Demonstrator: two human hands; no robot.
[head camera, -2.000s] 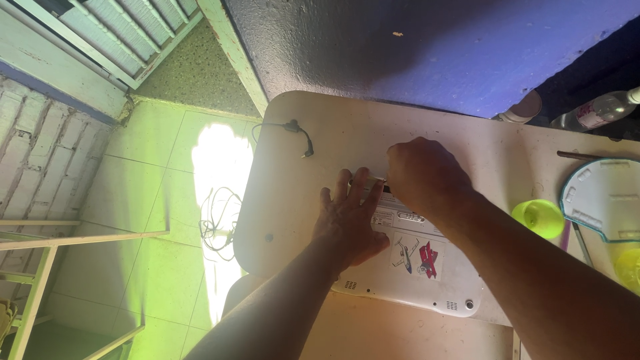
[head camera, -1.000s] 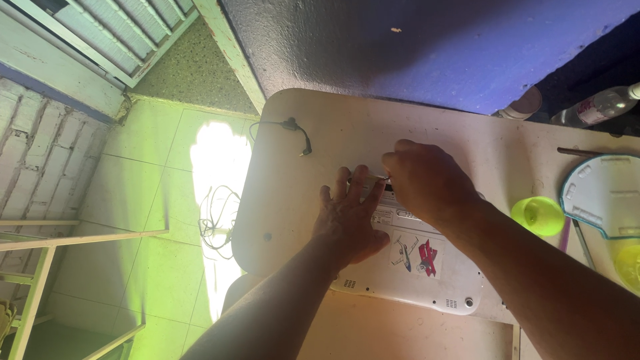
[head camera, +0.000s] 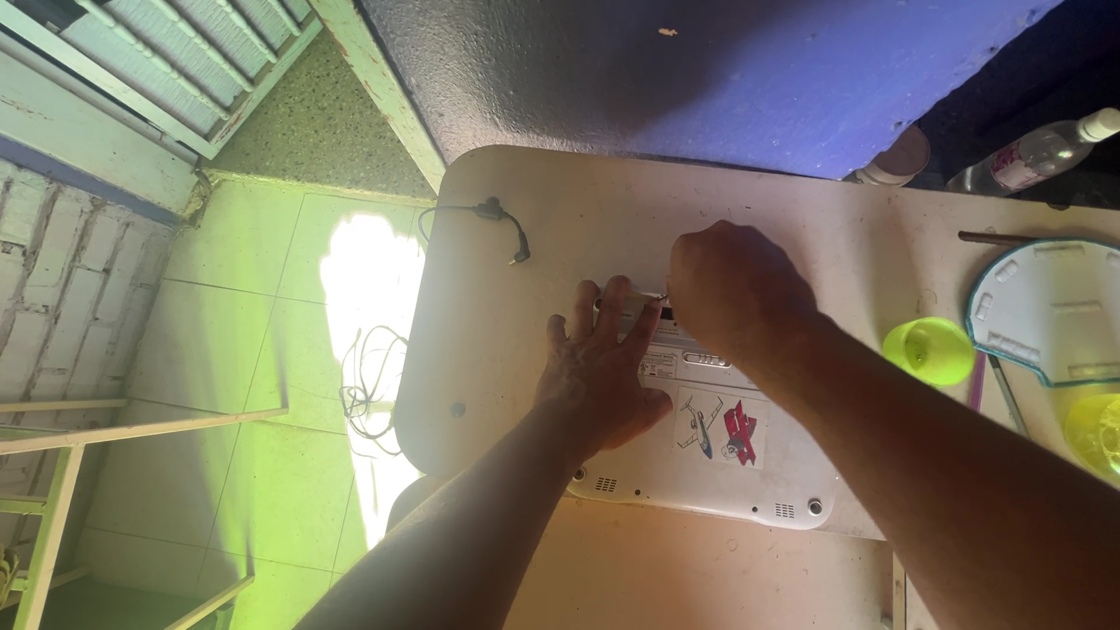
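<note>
A white laptop (head camera: 796, 472) lies upside down on a pale table, its underside bearing airplane stickers (head camera: 719, 429), vents, screws and a sliding latch. My left hand (head camera: 604, 367) rests on its left part with spread fingers, the fingertips near the far edge. My right hand (head camera: 739, 284) is closed in a fist just right of those fingertips, over the far edge by a dark slot. The thin tip of something small shows between the fist and my left index finger; the rest is hidden in the fist, so what it is cannot be told.
A black cable with a plug (head camera: 521, 249) crosses the table's far left. To the right are a yellow-green cup (head camera: 929, 352), another yellow vessel (head camera: 1098, 433), a teal-edged white tray (head camera: 1050, 306), pencil-like sticks and a plastic bottle (head camera: 1028, 162). A blue wall (head camera: 665, 87) stands behind.
</note>
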